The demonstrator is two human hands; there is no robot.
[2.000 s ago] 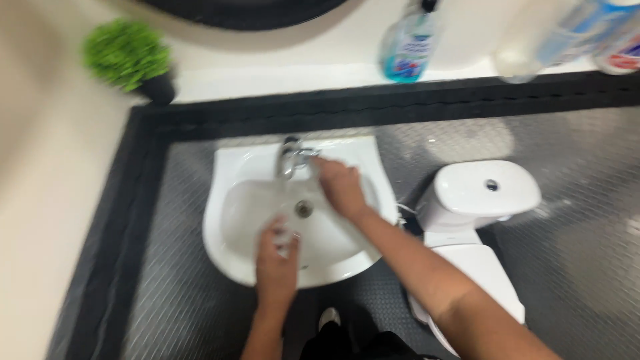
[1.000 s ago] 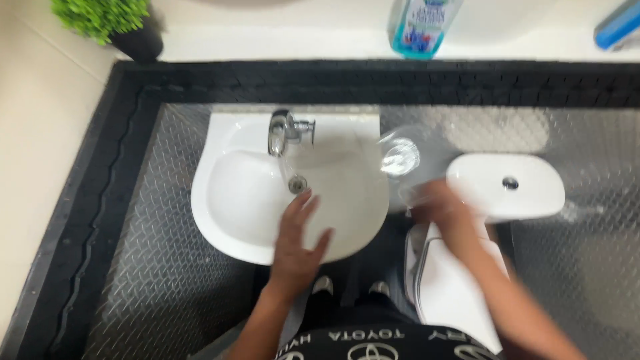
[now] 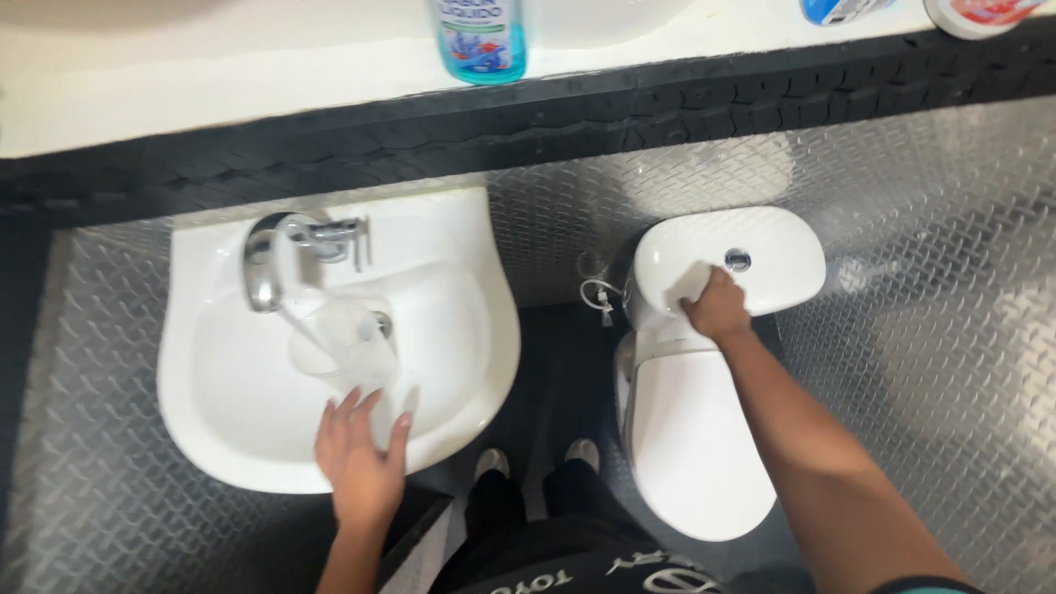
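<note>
My left hand (image 3: 363, 450) is over the front rim of a white washbasin (image 3: 437, 330), its fingers apart and nothing gripped. Just beyond its fingertips, a blurred translucent shape (image 3: 346, 338) lies in the bowl near the drain; whether it is a clear cup or water cannot be told. A chrome faucet (image 3: 264, 272) arches over the bowl, its lever (image 3: 359, 243) to the right. My right hand (image 3: 718, 305), fingers bent, is at the front edge of the white toilet tank lid (image 3: 775, 239). A blurred whitish patch beside its fingers may be a held thing or a shadow.
The toilet's lid (image 3: 701, 445) is down, right of the basin. On the ledge above stand a bottle of blue liquid soap (image 3: 483, 45), a blue container (image 3: 837, 10) and a red-and-white one (image 3: 982, 16). A thin white hose (image 3: 598, 289) hangs beside the tank.
Two seconds ago my right hand was at the faucet lever; it has moved right, to the toilet tank. A translucent thing seen right of the basin one second ago no longer shows there. The view has moved closer.
</note>
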